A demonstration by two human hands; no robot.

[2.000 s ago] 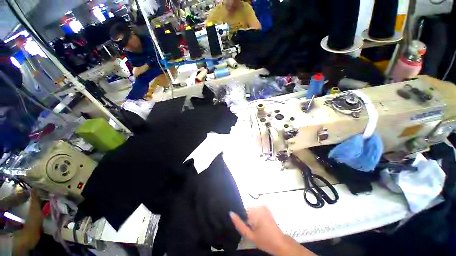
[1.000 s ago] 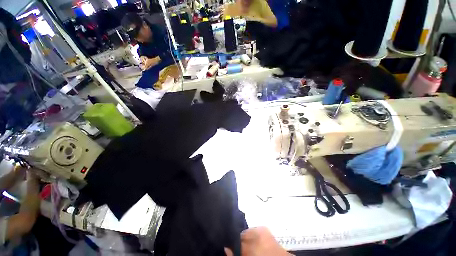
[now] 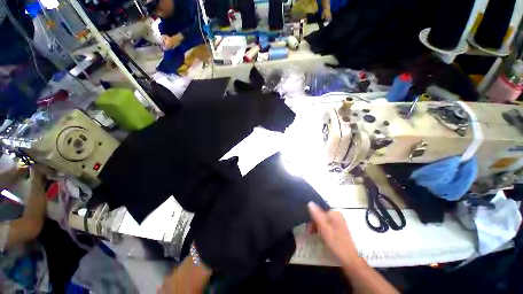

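Observation:
The black garment body (image 3: 246, 212) lies spread left of the needle area, with jagged edges and white table showing through a gap. My right hand (image 3: 330, 227) is at its right front edge, with fingertips on the black fabric and thumb below. My left hand (image 3: 192, 275) is at the bottom edge of the picture, mostly hidden by the fabric; a bracelet shows at the wrist. The off-white sewing machine head (image 3: 395, 135) stands at right. Strong glare washes out the area left of its needle.
Black-handled shears (image 3: 384, 212) lie below the machine head. A light blue cloth bundle (image 3: 447, 175) hangs from it. A lime-green block (image 3: 126, 109) and a neighbouring machine (image 3: 77, 143) are at left. Spools (image 3: 278, 53) and part of a seated person (image 3: 178, 28) are behind.
My right hand has moved up and right, and the front part of the fabric has shifted right with it. My left hand has come in at the bottom. The camera view has shifted.

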